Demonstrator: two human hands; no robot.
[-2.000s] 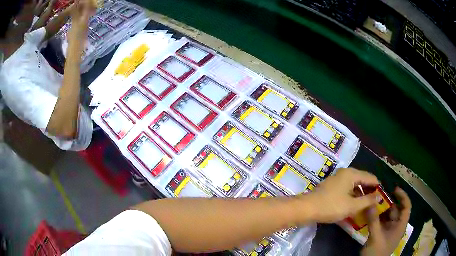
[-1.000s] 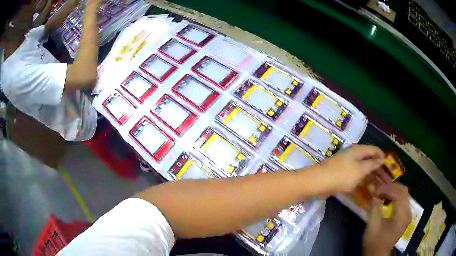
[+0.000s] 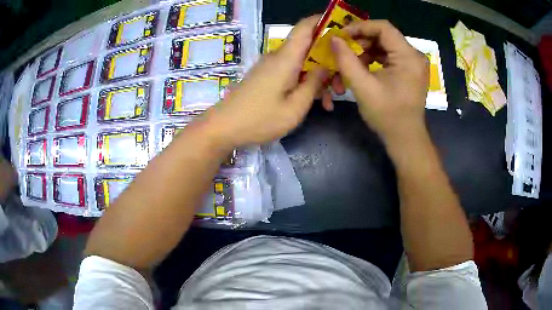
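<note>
My left hand [image 3: 275, 91] holds a window panel [image 3: 327, 18] by its side, tilted, above the far part of the bench. The panel shows a red edge and black and yellow parts. My right hand [image 3: 387, 75] is at the panel's right, its fingers on a yellow adhesive piece [image 3: 330, 51] that lies over the panel. Whether the piece is stuck down cannot be told. An adhesive sheet [image 3: 437, 75] with yellow rectangles lies behind and beside both hands, partly hidden by them.
The clear blister tray [image 3: 154, 100] fills the left, with rows of red-bordered and black-and-yellow panels. Peeled backing papers [image 3: 478, 66] lie in a heap at the right. A long white strip [image 3: 523, 121] lies at the far right of the black bench [image 3: 363, 175]. White sleeves show at both sides.
The view has swung from the tray to the bench right in front. The hands remain together at the panel, now held up with the yellow piece across it.
</note>
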